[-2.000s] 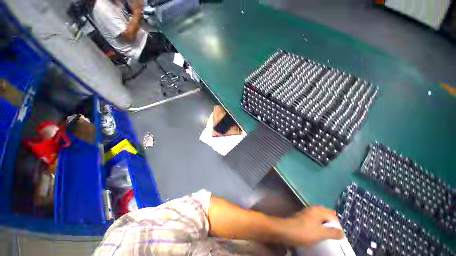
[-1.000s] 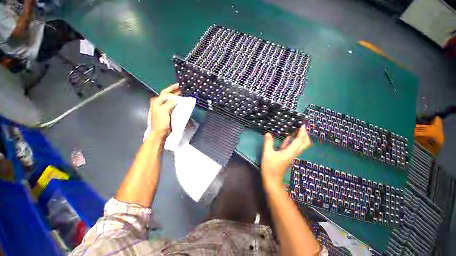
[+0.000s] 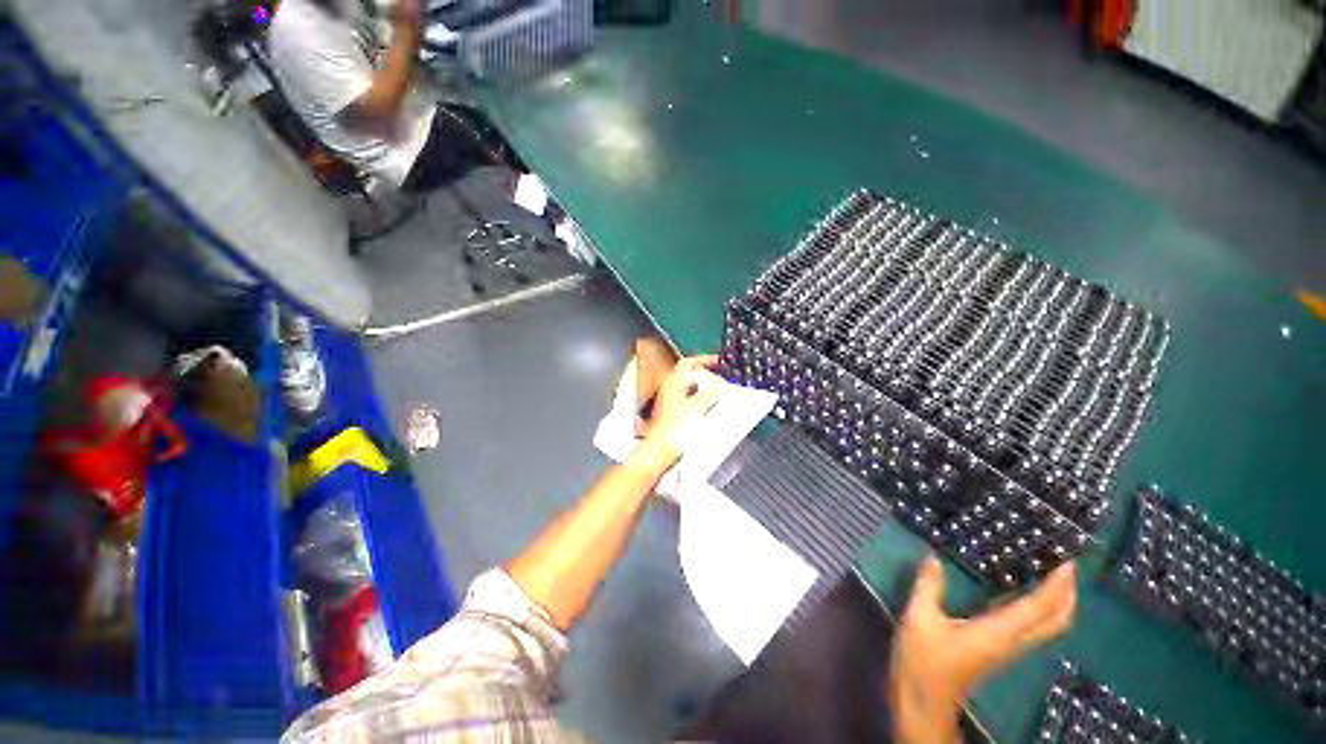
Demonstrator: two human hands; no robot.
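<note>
A block of stacked keyboards without keycaps (image 3: 960,334) stands on the green bench, its dotted front face towards me. My left hand (image 3: 681,411) is at the block's near left corner with a limp white label sheet (image 3: 742,567) held in the fingers; the sheet hangs down over the ribbed dark stack (image 3: 814,502). My right hand (image 3: 982,640) is below the block's near right corner, fingers spread, with nothing seen in it. Two single keyboards lie at the right, one (image 3: 1229,574) further back and one (image 3: 1112,715) cut off by the lower edge.
A dark phone on a brown and white box (image 3: 623,422) is partly behind my left hand. Blue bins (image 3: 218,552) with red and yellow items stand at the lower left. A seated person (image 3: 342,95) is at the bench's far left. The green bench edge (image 3: 618,269) runs diagonally.
The view has swung left. The keyboard that stood at the block's front between my hands now sits against the block. My right hand has opened away from it; my left hand still holds the sheet.
</note>
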